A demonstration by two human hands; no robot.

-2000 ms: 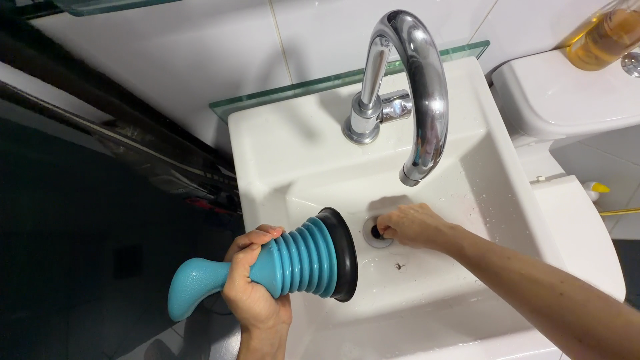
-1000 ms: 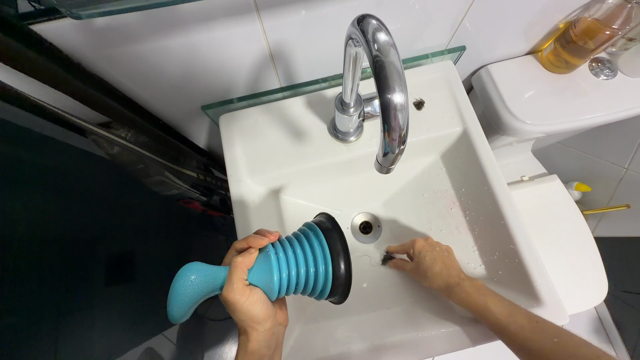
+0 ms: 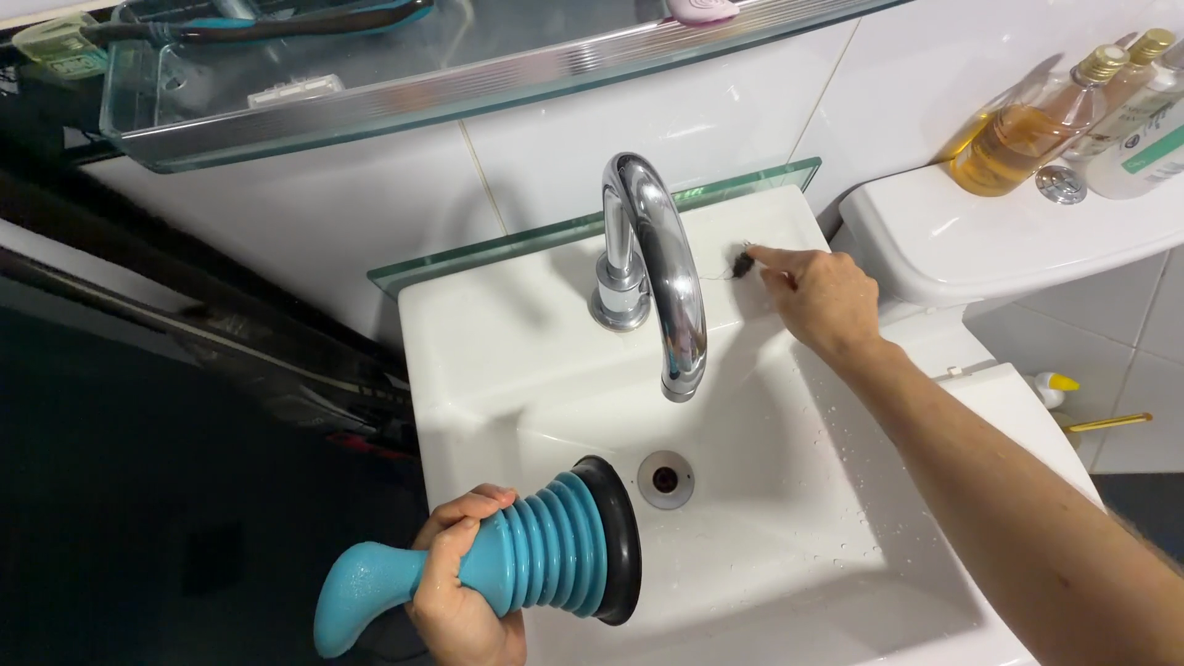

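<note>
My left hand [image 3: 462, 583] grips a blue bellows plunger [image 3: 555, 546] with a black rubber rim, held sideways over the front left of the white washbasin [image 3: 768, 499]. My right hand [image 3: 819, 296] is over the basin's back ledge, its index fingertip at a small dark clump of hair [image 3: 743, 265]; whether the fingers grip it I cannot tell. Loose strands trail from the clump towards the chrome faucet [image 3: 680, 287]. Below the spout, the metal drain [image 3: 665, 480] is uncovered. Water drops dot the basin's right side.
A glass shelf [image 3: 518, 92] with a toothbrush [image 3: 268, 28] hangs above the basin. A green-edged glass strip [image 3: 546, 239] runs along the wall. At right, bottles, one with amber liquid [image 3: 1013, 139], stand on the toilet cistern [image 3: 925, 231]. A dark surface lies at left.
My right hand has moved from the drain, across the basin, up to the back ledge. A dark clump shows on that ledge one second ago as well. My left hand keeps its grip. The view has shifted upward.
</note>
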